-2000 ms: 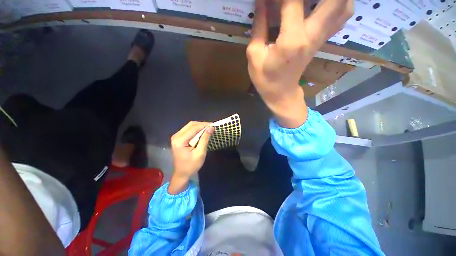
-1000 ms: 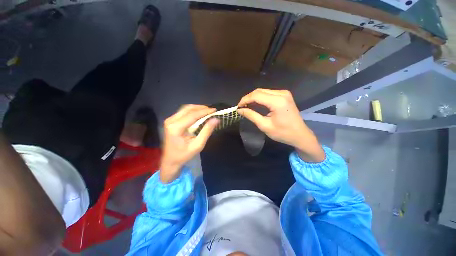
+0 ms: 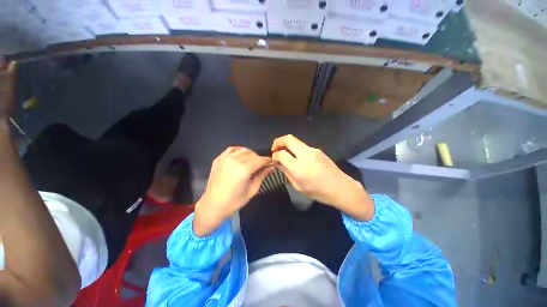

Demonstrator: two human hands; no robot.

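The dot label sheet (image 3: 273, 181) shows as a small pale yellow and black grid below my fingers, over my lap. Most of it is hidden by my hands. My left hand (image 3: 233, 180) is shut on it with the thumb and fingers. My right hand (image 3: 312, 172) meets the sheet's upper edge with bent thumb and fingertips, touching or nearly touching my left fingers. I cannot see a loose dot sticker. White product boxes (image 3: 294, 25) stand in rows on the bench, several with a black dot near the reddish print.
The bench's wood edge (image 3: 180, 43) crosses the top. Brown cartons (image 3: 273, 84) are under it. Grey metal framing (image 3: 414, 123) is at right. Another person's arm (image 3: 30, 222) and black-clad leg are at left, by a red stool (image 3: 129, 246).
Since one second ago, my hands have come closer together and sit a little lower in view, covering more of the sheet. The view has tilted up, showing the bench and boxes again.
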